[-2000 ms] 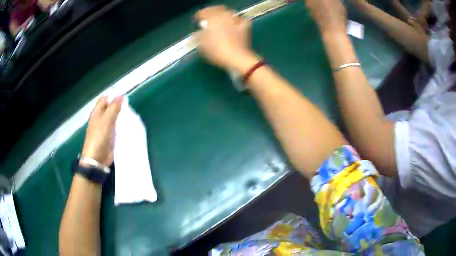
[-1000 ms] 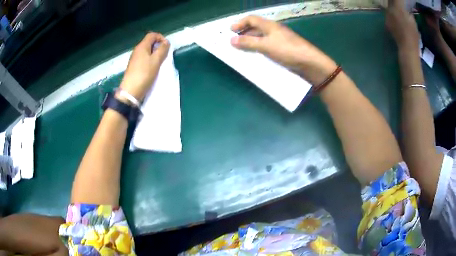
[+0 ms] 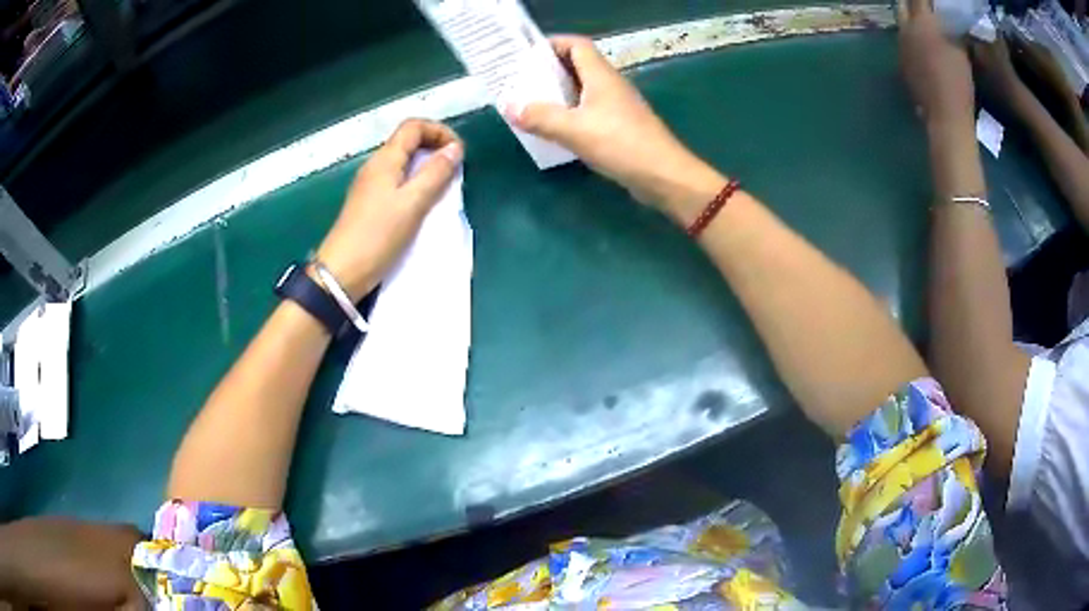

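Observation:
My left hand (image 3: 400, 197) grips the narrow upper end of a white wrapped item (image 3: 418, 322), which flares toward its lower end and hangs over the green worktop. My right hand (image 3: 585, 119) holds a slim white carton (image 3: 499, 54) by its lower part, thumb on its face and fingers at its far side. Rows of small grey print show on the carton. Its top end is cut off by the picture's edge. The two things are apart.
The green worktop (image 3: 597, 298) has a chipped white edge strip (image 3: 705, 36). Long white pieces (image 3: 45, 370) lie at the left by a metal post (image 3: 34, 245). A neighbour's arms (image 3: 967, 239) reach in at the right, near a small white slip (image 3: 989, 134). Another arm shows at the lower left.
The carton has turned in my right hand, showing its printed face and pointing up over the edge strip. My left hand and the wrapped item appear slightly lower and further right.

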